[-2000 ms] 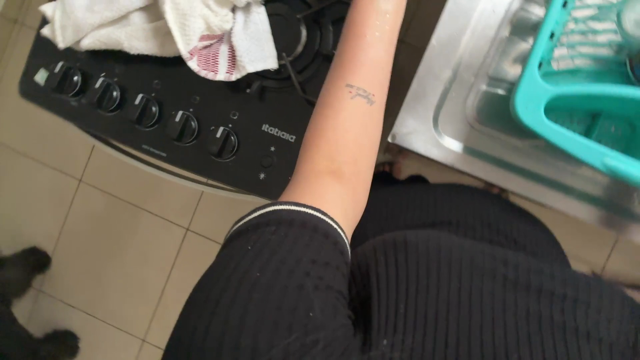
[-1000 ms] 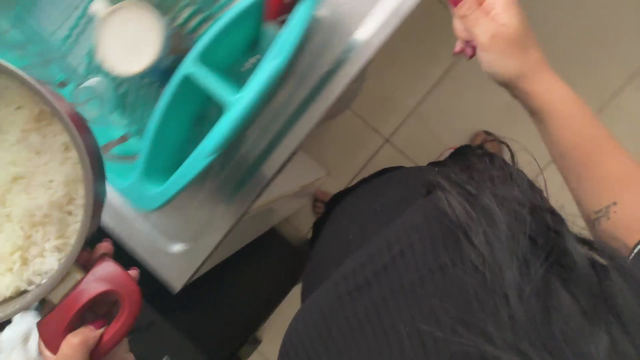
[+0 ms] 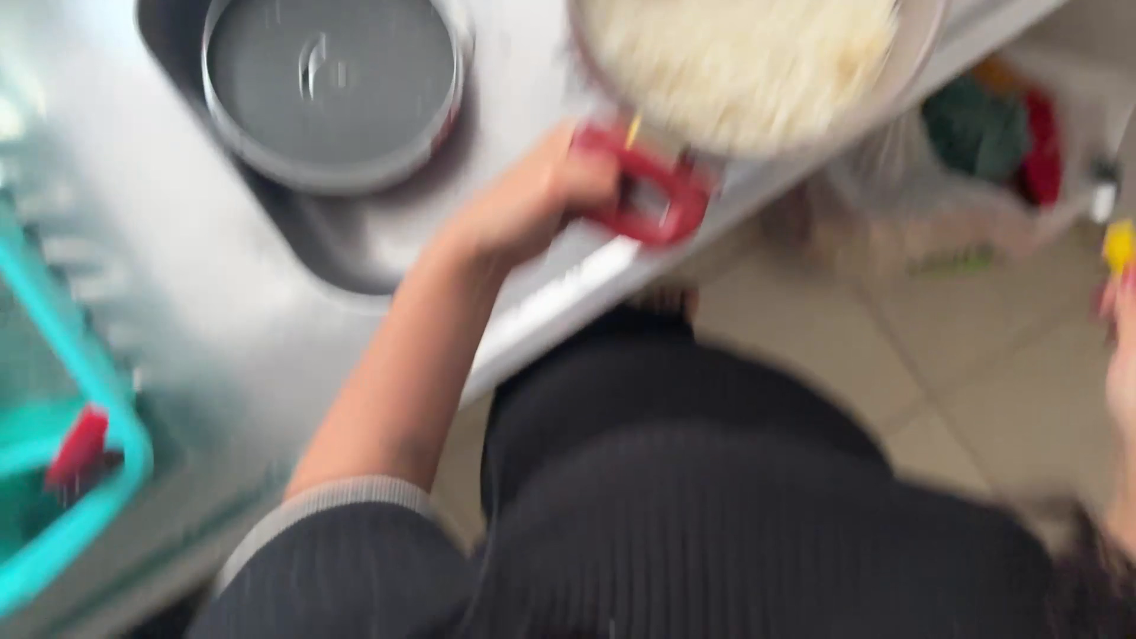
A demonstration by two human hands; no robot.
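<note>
Cooked white rice [image 3: 745, 62] fills a pan [image 3: 919, 44] at the top, over the front edge of the steel sink counter. My left hand [image 3: 568, 177] is closed around the pan's red handle [image 3: 666, 200]. At the right edge, my right hand [image 3: 1120, 319] is partly cut off and blurred; its fingers are at a yellow item [image 3: 1120, 247] that I cannot identify. Whether they grip it is hard to tell.
A round dark pan [image 3: 337, 89] lies in the sink basin [image 3: 355, 257]. To the left stands a turquoise dish rack [image 3: 133, 444] with a red-handled item [image 3: 78, 448] in it. A clear plastic bag [image 3: 896, 169] with colored things is beyond the counter edge, above the tiled floor [image 3: 825, 355].
The view has swung strongly to the right. My left hand has carried the rice pan from beside the dish rack to the sink's front edge.
</note>
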